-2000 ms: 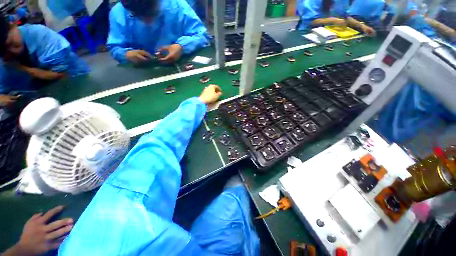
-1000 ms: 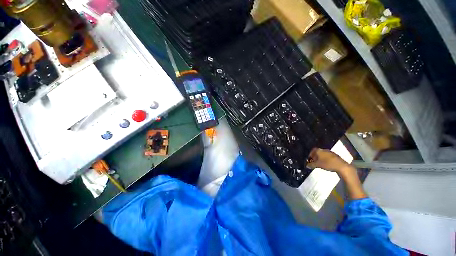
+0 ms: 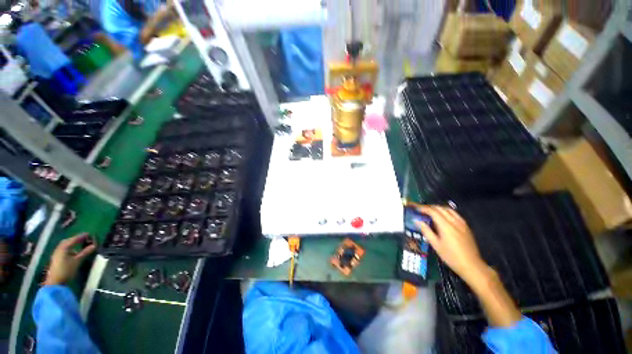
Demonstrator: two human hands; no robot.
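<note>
My left hand [image 3: 64, 260] is at the left, over the near edge of the conveyor, its fingertips closed around a small dark part [image 3: 88, 241]. My right hand [image 3: 454, 242] is at the right, palm down over the top of the dark keypad device [image 3: 414, 261]; blur hides whether it holds anything. A blister tray [image 3: 239, 162] with dark parts in its near pockets lies left of the press. Loose small parts [image 3: 132, 301] lie in front of it. The brass press head [image 3: 348, 117] stands over an orange-brown fixture [image 3: 346, 149] on the white base [image 3: 326, 204].
A tall black tray stack [image 3: 471, 131] is right of the press, with more black trays [image 3: 527, 249] nearer me. A spare orange-brown plate [image 3: 348, 256] and an orange-handled tool [image 3: 294, 247] lie before the base. The green conveyor [image 3: 128, 148] runs along the left. Cartons [image 3: 589, 183] are at right.
The view has swung from the right-hand trays back to the press. My right hand has left those trays and is over the keypad device. My left hand has come into view at the left.
</note>
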